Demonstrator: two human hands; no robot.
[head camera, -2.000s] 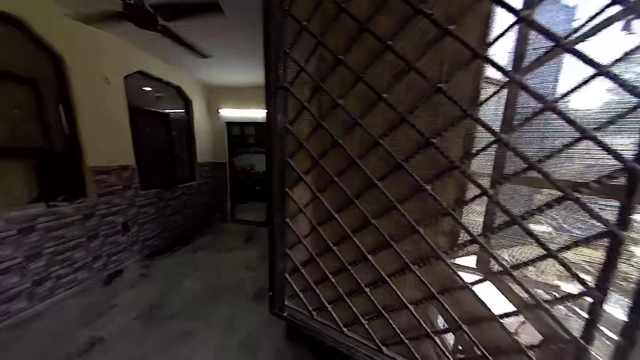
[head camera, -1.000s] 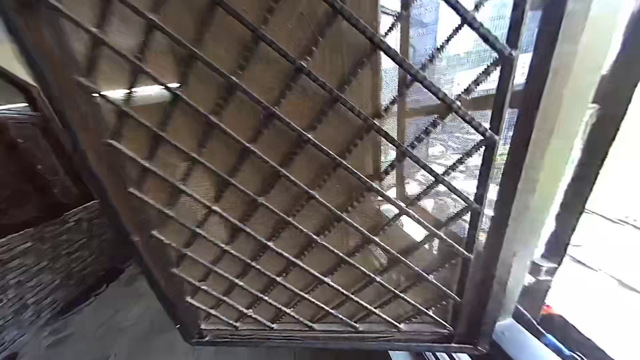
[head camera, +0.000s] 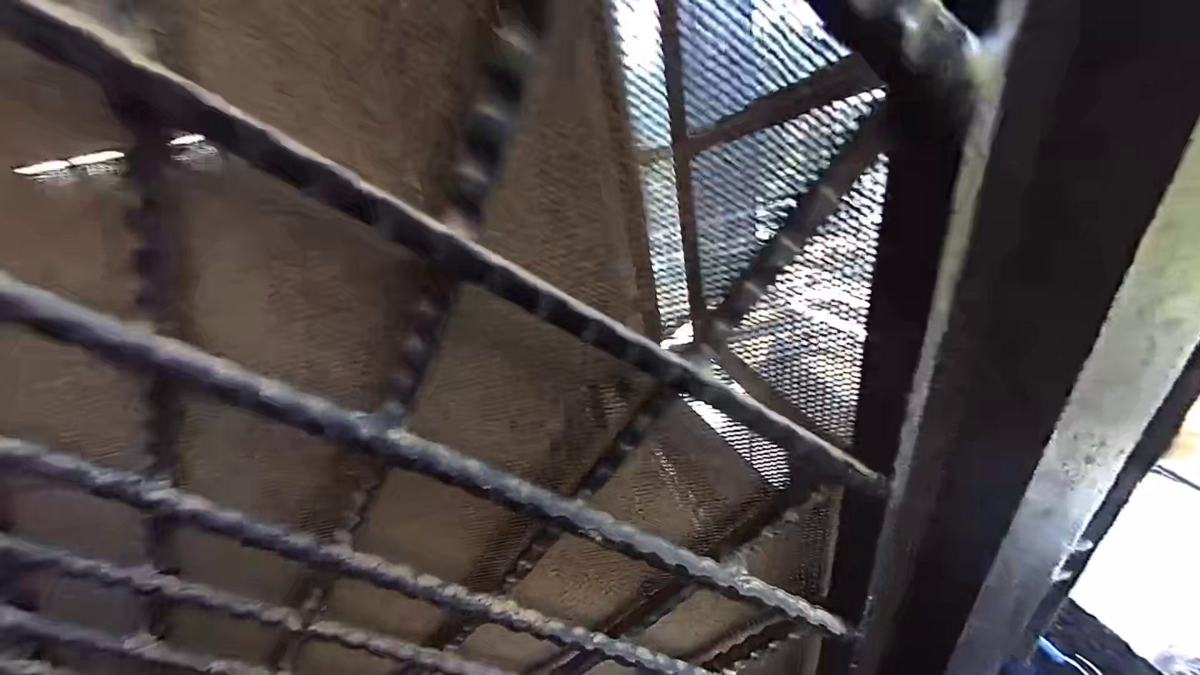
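Neither my left hand nor my right hand shows. Close in front of me is a grille of twisted dark metal bars, crossed diagonally and joined on the right to a dark metal frame. Fine mesh lies behind the bars, with bright daylight behind its upper right part. A brown sheet or curtain-like surface fills much of the view behind the grille; its material is unclear.
Right of the dark frame runs a pale, worn post or door-frame edge. Beyond it, at the far right, is a bright outdoor area, with a blue object low down.
The view has swung right and come much closer to the grille. The room with the stone-patterned wall, seen at the left earlier, is out of view.
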